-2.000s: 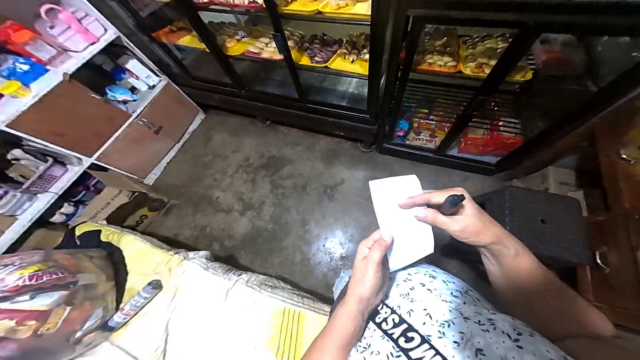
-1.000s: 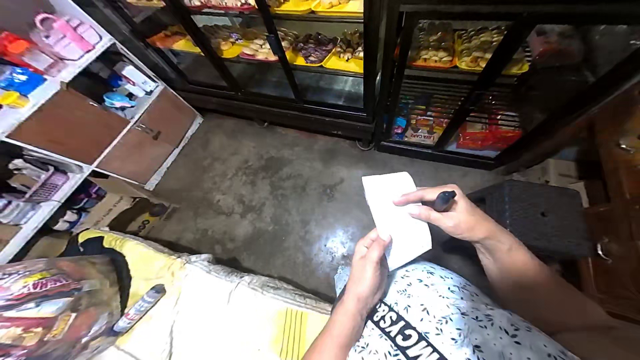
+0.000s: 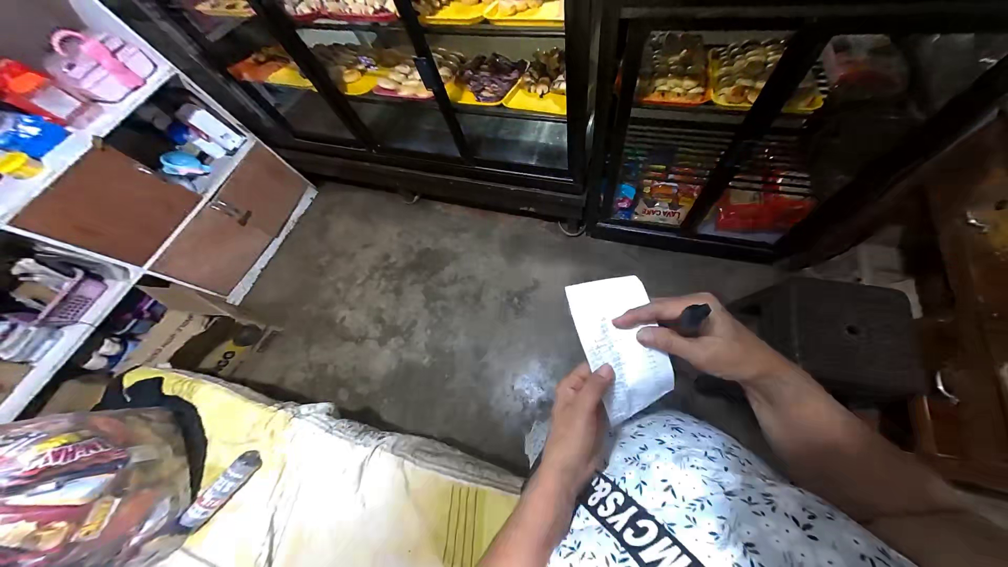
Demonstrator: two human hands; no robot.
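A white slip of paper point(image 3: 618, 339) with rows of small writing is held over my lap, above the patterned white cloth point(image 3: 709, 472) there. My left hand point(image 3: 581, 405) pinches its lower left edge, thumb on top. A dark pen or marker point(image 3: 694, 316) sits in the grip of my right hand point(image 3: 701, 335), whose fingertips rest at the paper's right side. Whether the pen's tip meets the paper is hidden by the fingers.
Glass display cases point(image 3: 504, 177) with trays of baked goods stand ahead. To the left is a shelf unit point(image 3: 150, 268); on the right, a dark plastic stool point(image 3: 850, 339). Beside me a yellow and white cloth point(image 3: 339, 480) bears a marker-like tube point(image 3: 220, 490) and a clear bag of packets point(image 3: 87, 488).
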